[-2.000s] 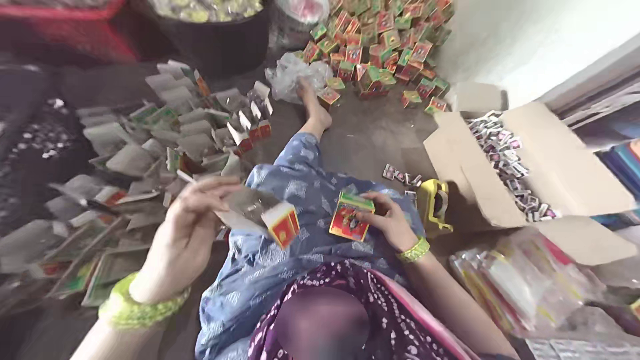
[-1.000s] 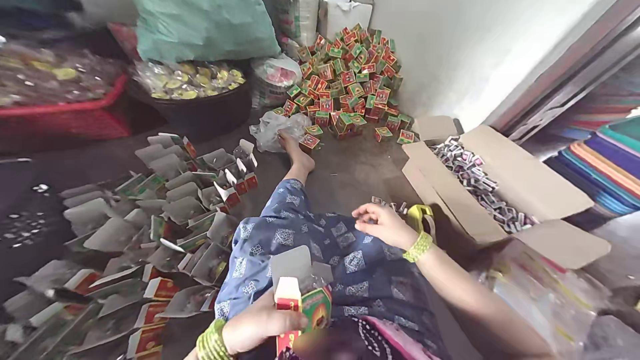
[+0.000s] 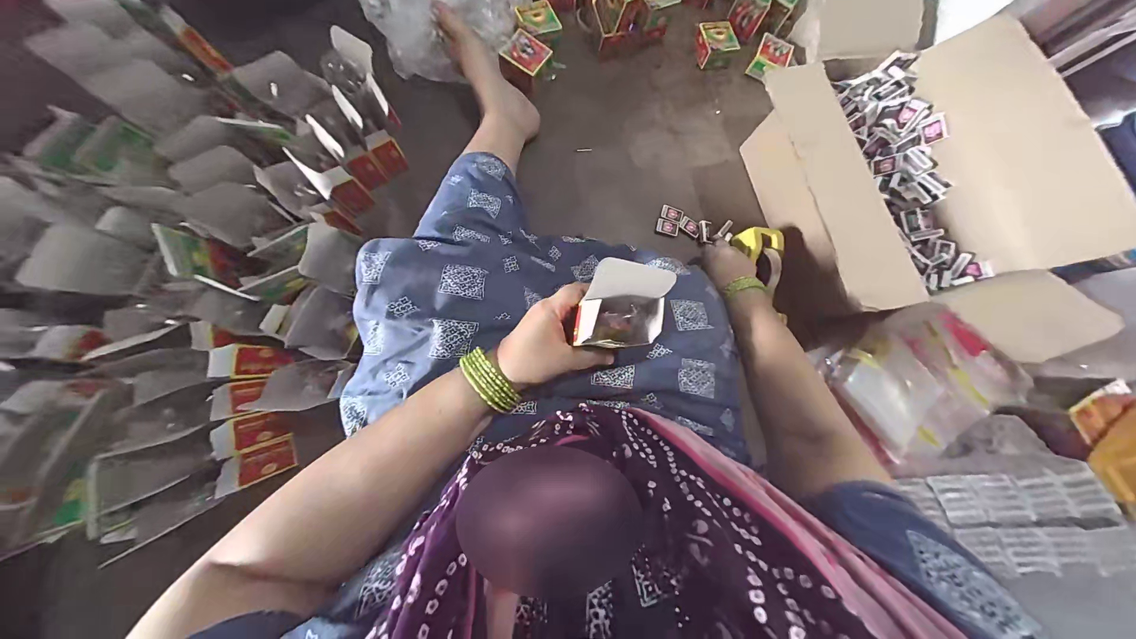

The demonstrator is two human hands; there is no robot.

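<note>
My left hand [image 3: 548,340] is closed around a small open cardboard box [image 3: 624,306] above my lap. The box's white flap stands up, and something dark lies inside. My right hand [image 3: 729,264] reaches down to the floor beside my right knee, touching or close to a few small matchbox-like packets [image 3: 679,222]; its fingertips are partly hidden, so its hold cannot be told. Just right of that hand is a yellow tape dispenser [image 3: 760,244].
Open empty boxes [image 3: 257,435] stand in rows on the left. A large carton [image 3: 825,195] of small packets is at the right, with plastic bags [image 3: 923,382] below it. Closed printed boxes [image 3: 717,44] lie ahead near a clear plastic bag [image 3: 417,40].
My left hand has brought the open box from low in front of me to above my lap. My right hand has moved from over the lap to the floor packets. The view has tilted down.
</note>
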